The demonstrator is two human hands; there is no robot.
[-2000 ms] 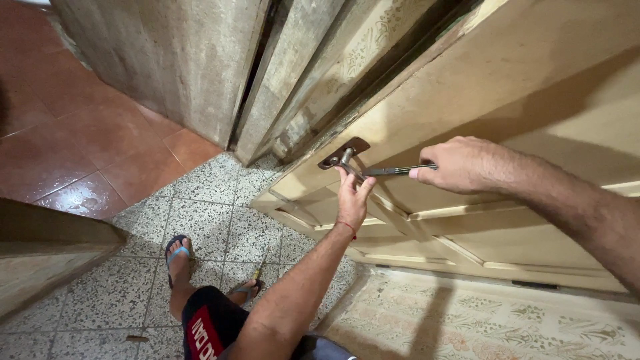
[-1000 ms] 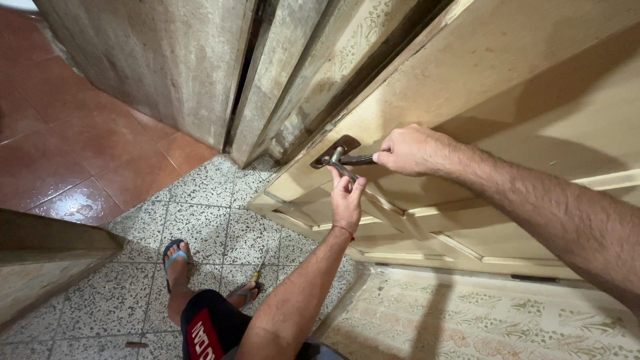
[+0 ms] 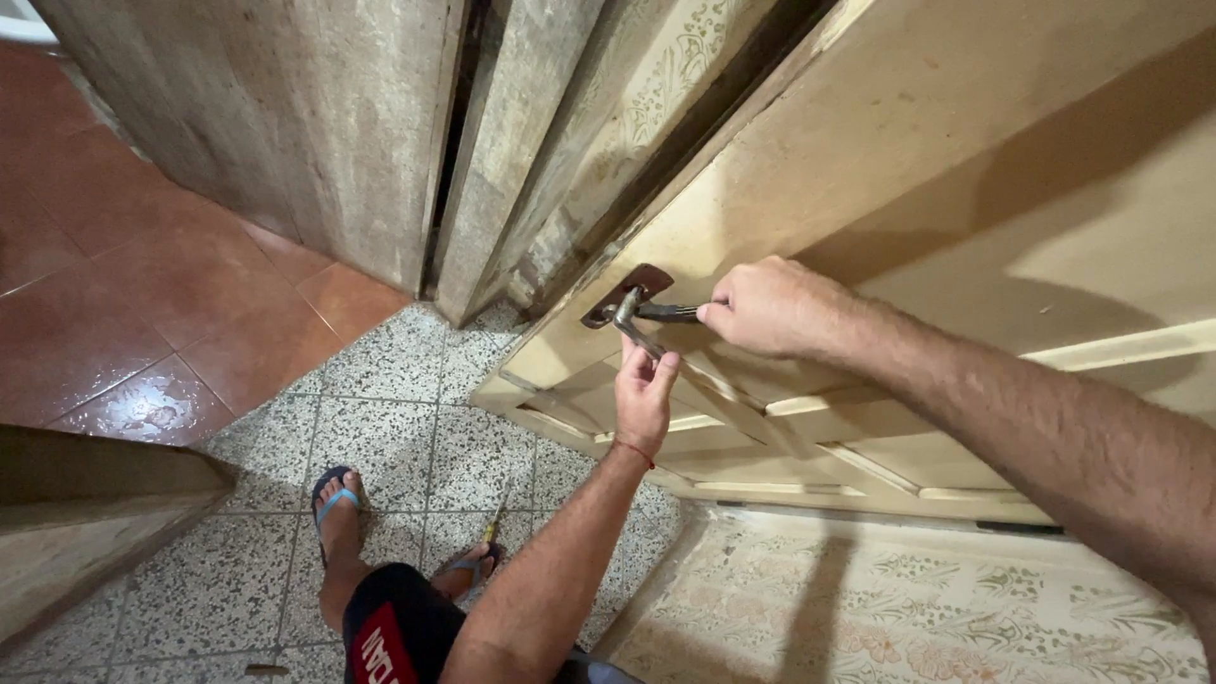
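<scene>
A metal lever door handle (image 3: 628,310) stands out from a dark metal escutcheon plate (image 3: 650,279) near the edge of a cream-painted panelled door (image 3: 912,209). Gripping the lever's free end from below is my left hand (image 3: 646,394), thumb and fingers pinched on it. My right hand (image 3: 779,309) is closed on a dark hand tool (image 3: 668,313) whose far end lies against or just behind the handle's neck. Its exact type and how its tip meets the handle cannot be told.
A screwdriver (image 3: 494,521) with a yellowish handle lies on the speckled tile floor (image 3: 370,427) by my sandalled foot. A small dark piece (image 3: 267,670) lies at the bottom. The worn door frame (image 3: 518,142) rises beside the door; wet reddish tiles (image 3: 152,404) are at left.
My right hand has moved left with the tool, closer to the handle, since the earliest frame. My left hand stays at the lever.
</scene>
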